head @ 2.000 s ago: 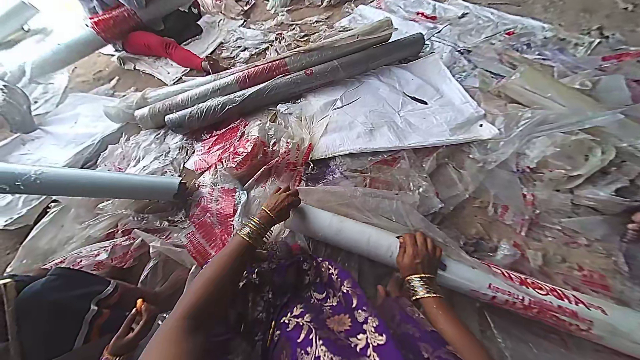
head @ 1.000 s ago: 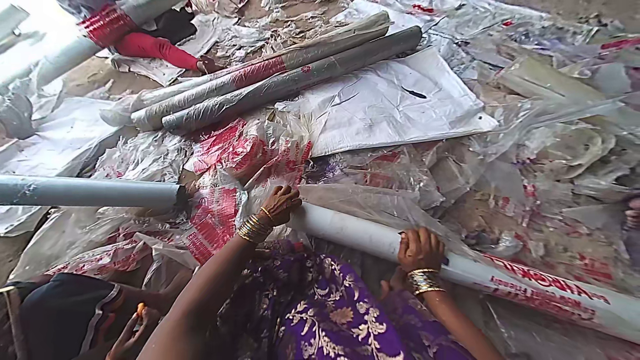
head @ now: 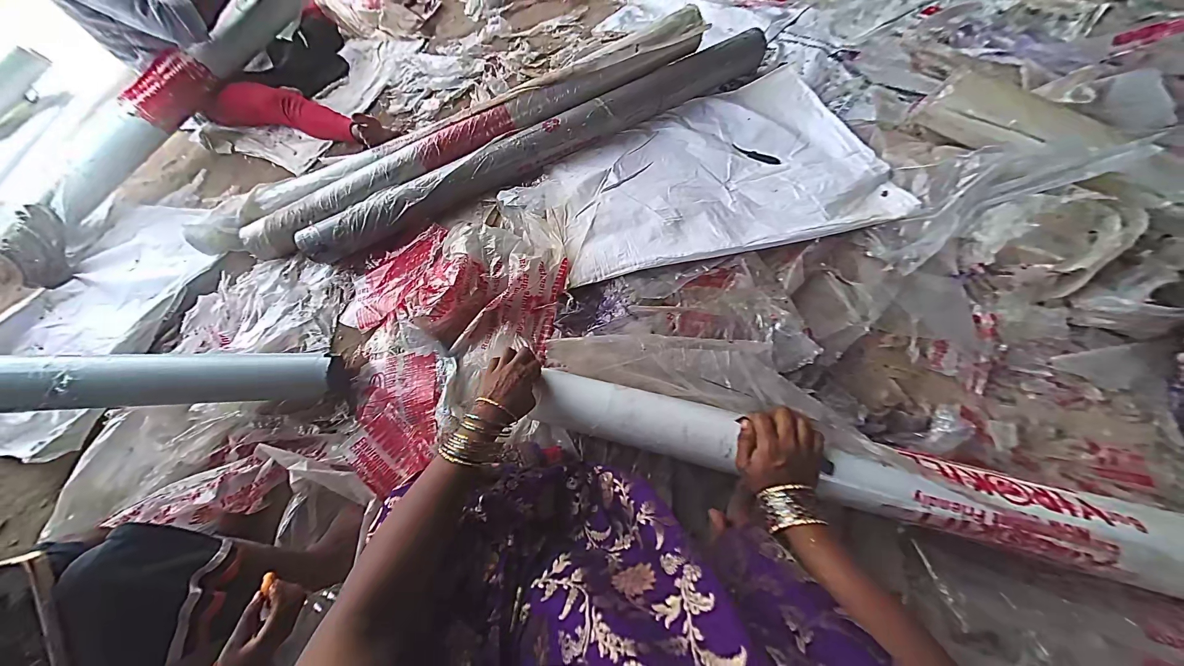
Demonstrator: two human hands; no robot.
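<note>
A pale grey pipe or roll (head: 638,418) lies across in front of my lap, its right part inside clear plastic film (head: 1036,509) with red print. My right hand (head: 780,450) rests over it with the fingers curled on its top. My left hand (head: 509,384) is closed at the pipe's left end, where crumpled clear film with red print (head: 402,412) bunches up. Whether it grips the film, the pipe's rim or both cannot be told. Gold bangles are on both wrists.
Another grey pipe (head: 166,379) points in from the left. Wrapped long rolls (head: 536,139) lie beyond, beside a white sheet (head: 721,176). Scrap film (head: 1045,277) covers the ground at right. A person's hand (head: 268,620) with a small orange thing is at lower left; another person sits at upper left.
</note>
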